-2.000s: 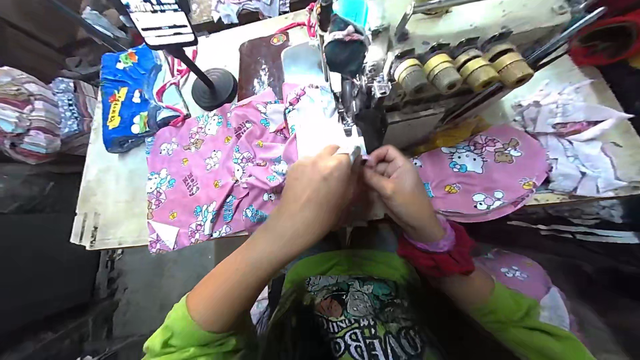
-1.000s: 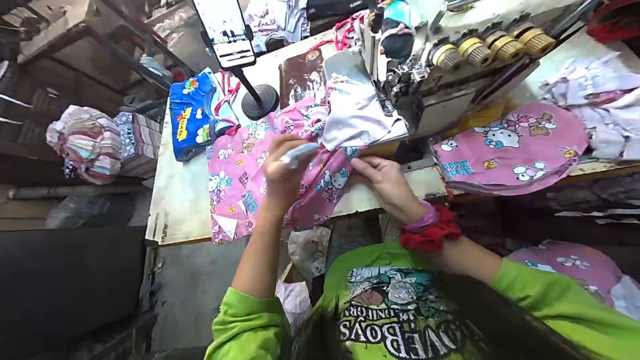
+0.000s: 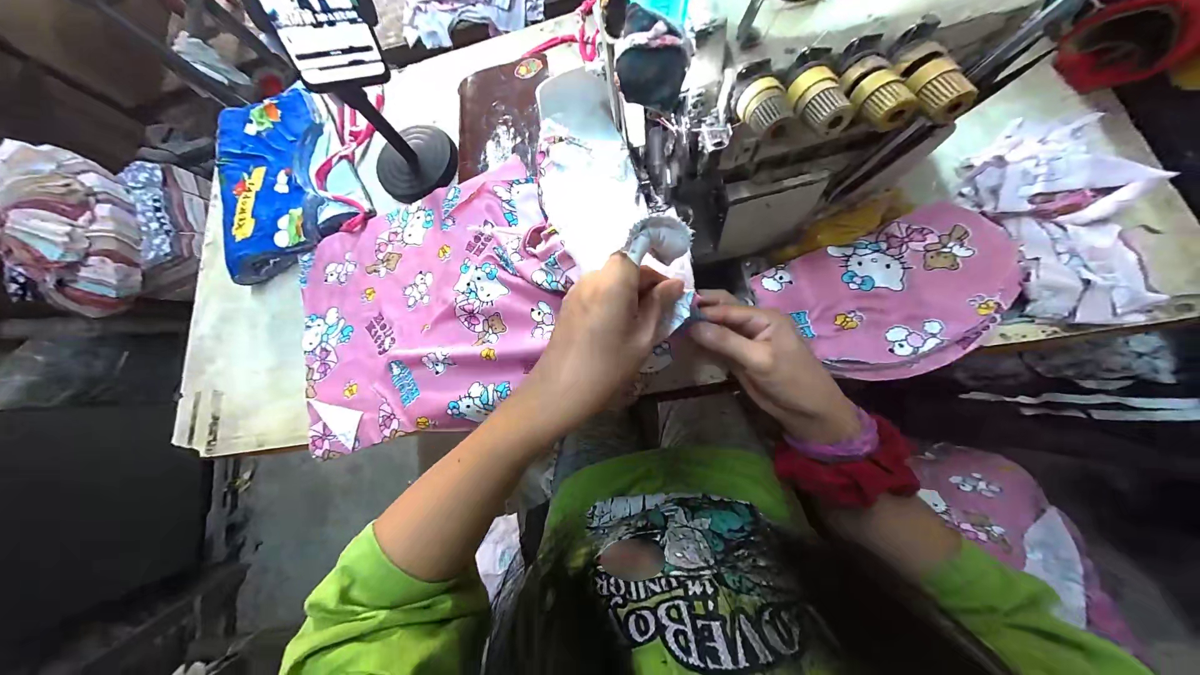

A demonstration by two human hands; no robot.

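Pink cartoon-print fabric (image 3: pixel 422 309) lies on the worktable, its right part running to the sewing machine (image 3: pixel 675 141). White fabric (image 3: pixel 586 202) lies brightly lit beside the needle area. My left hand (image 3: pixel 609 319) pinches a gathered, light-coloured fabric edge (image 3: pixel 661 239) just in front of the machine. Close on its right, my right hand (image 3: pixel 750 347) holds the end of the same light fabric between thumb and fingers. The exact edges between the fingertips are partly hidden. A stack of rounded pink printed pieces (image 3: pixel 900 291) lies right of my right hand.
A phone (image 3: pixel 323 42) on a stand with a round black base (image 3: pixel 417 161) stands at the back left, near a blue printed fabric bundle (image 3: pixel 267 187). White scraps (image 3: pixel 1059 216) lie at the right. Thread cones with yellow bases (image 3: pixel 881 94) stand behind the machine.
A second ago my left hand was raised over the pink fabric, farther left of my right hand; now it is back beside it at the machine. The view has shifted.
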